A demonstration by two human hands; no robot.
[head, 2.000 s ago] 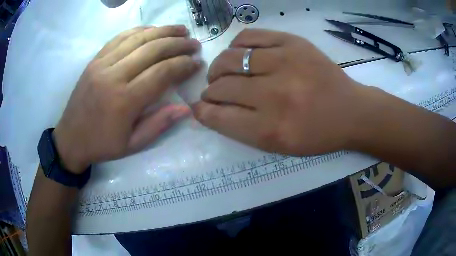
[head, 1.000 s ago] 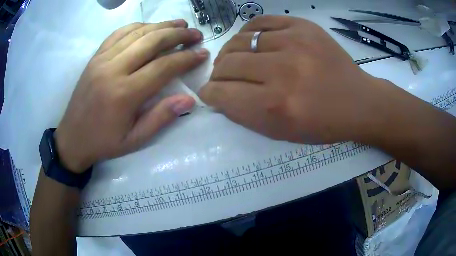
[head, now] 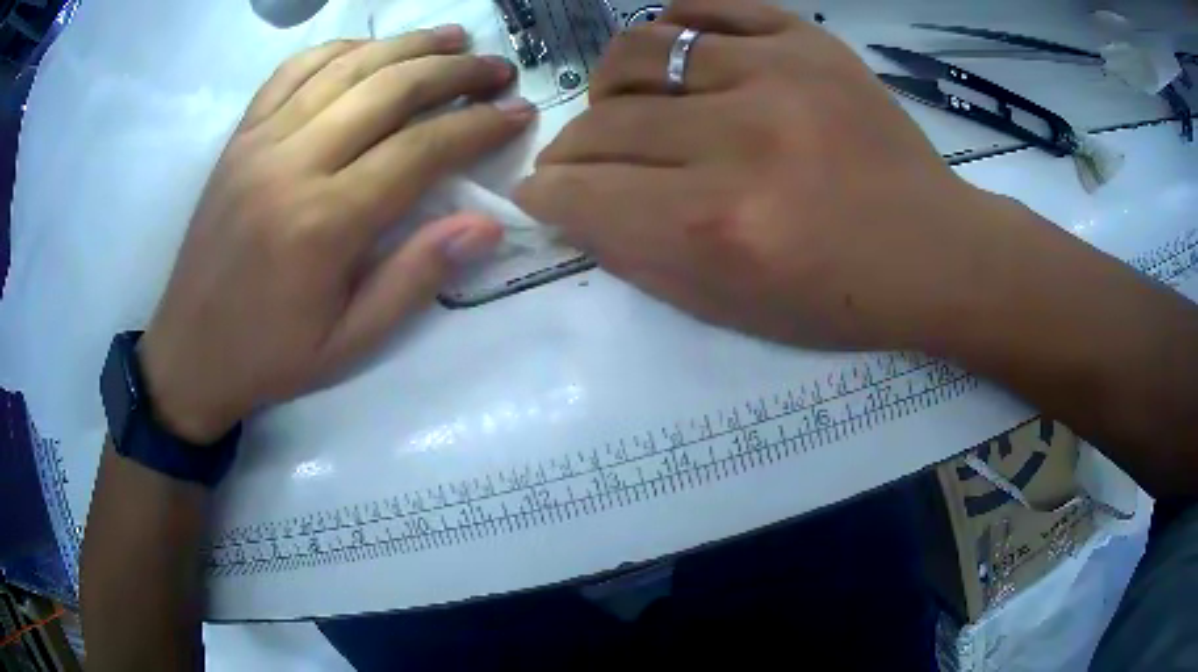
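Observation:
Sheer white fabric lies between my hands in front of the machine, with a narrow, denser folded edge. My left hand lies palm down over the fabric, its thumb apart from its fingers. My right hand has curled fingers, and its fingertips close on the fabric edge; the exact grip is hidden underneath. The presser foot and shiny needle plate are at the top, just beyond my fingers. Part of the dark-outlined bed panel shows below the fabric.
Black thread snips lie at the upper right with a pale thread tuft. Dark tweezers lie behind them. A ruler strip runs along the table's front edge. A cardboard box stands at the lower right.
Both hands have moved slightly up toward the machine with the fabric edge. The corner of the bed panel's outline has come into view below my left thumb, which is now farther from my right fingertips.

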